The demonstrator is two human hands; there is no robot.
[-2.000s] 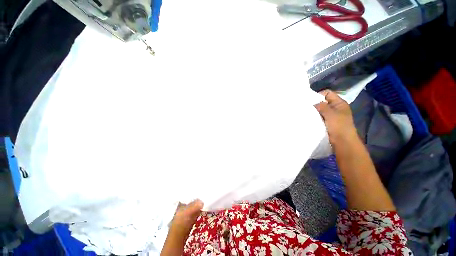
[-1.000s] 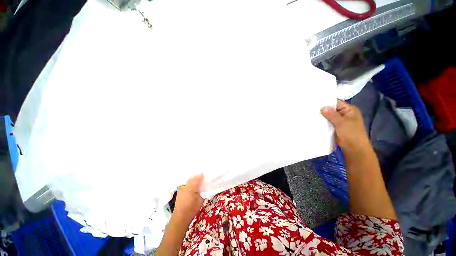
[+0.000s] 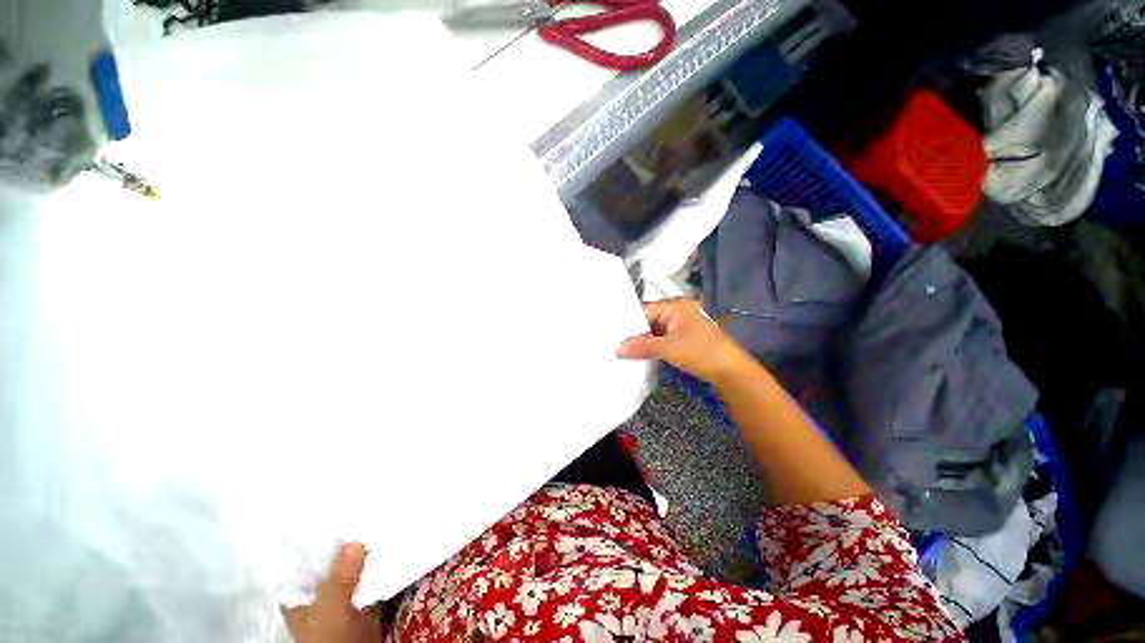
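Observation:
A large white fabric piece [image 3: 364,289] lies over the table and hangs towards my lap, too bright to show any seam. My left hand [image 3: 334,600] holds its near edge at the bottom, partly cut off by the picture's edge. My right hand [image 3: 678,339] pinches its right edge with thumb on top, beside the table's front edge. The sewing machine head [image 3: 50,119], with its blue piece and needle area, is at the upper left, cut off by the rim.
Red-handled scissors [image 3: 612,32] lie at the top, behind the table-edge ruler [image 3: 653,94]. Right of my arm are a blue crate [image 3: 822,182], grey garments [image 3: 935,364] and a red stool [image 3: 927,163]. Floral-clothed lap is below.
The view has swung to the right, so the machine, cloth and hands sit further left and more of the crates shows. Both hands still hold the cloth edge.

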